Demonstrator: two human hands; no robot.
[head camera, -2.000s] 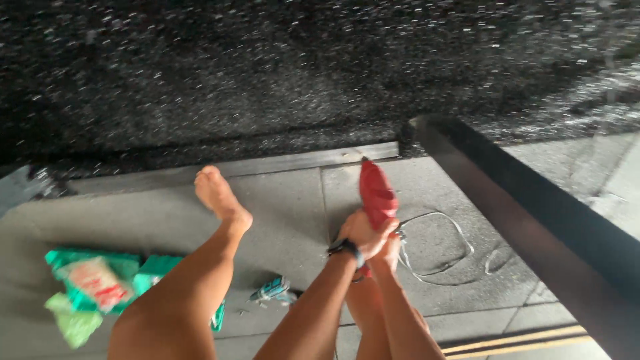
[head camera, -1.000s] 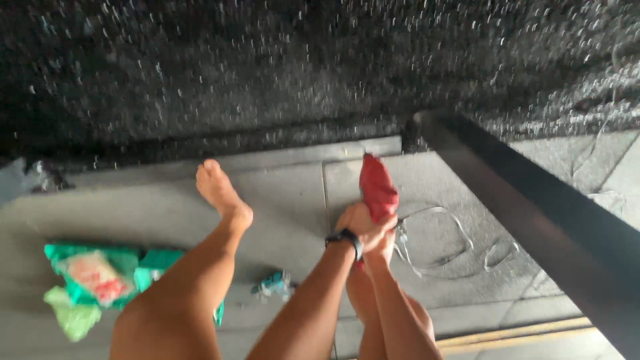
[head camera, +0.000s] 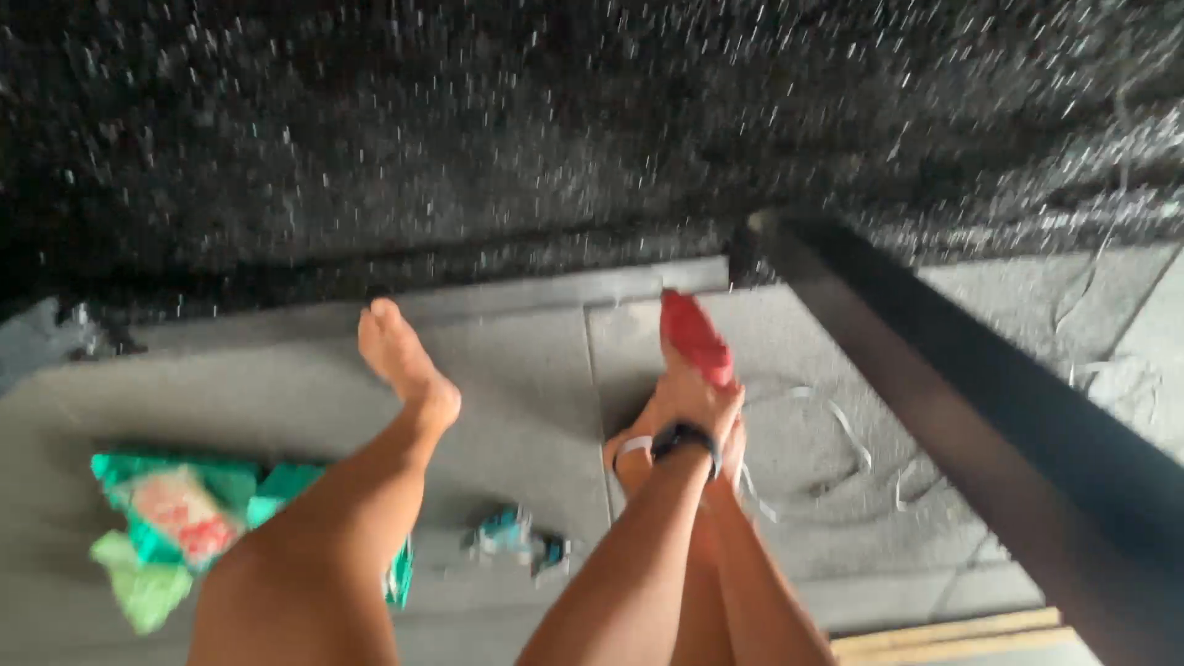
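Red footwear (head camera: 689, 333), a sock or slipper, covers the front of my right foot. My left hand (head camera: 694, 398), with a black watch (head camera: 686, 444) on its wrist, closes around the foot at the rear edge of the red footwear. Close beside it on the right, my right hand (head camera: 731, 439) is at the same foot, mostly hidden; blur hides its grip. Skin with a pale band (head camera: 635, 446) shows left of the watch; I cannot tell which body part it is. My left foot (head camera: 398, 351) is bare.
Green packaging (head camera: 222, 481) with a red-and-white packet (head camera: 183, 518) lies left on grey paving (head camera: 518, 370). A teal and black object (head camera: 513, 536) is between my legs. A dark beam (head camera: 925, 398) slants at right over thin pale cord (head camera: 846, 430). Dark, speckled material (head camera: 462, 139) fills the top.
Skin with a pale band now shows to the left of my watch, where earlier it did not. My hands stay at the right foot. My bare left foot has not plainly moved.
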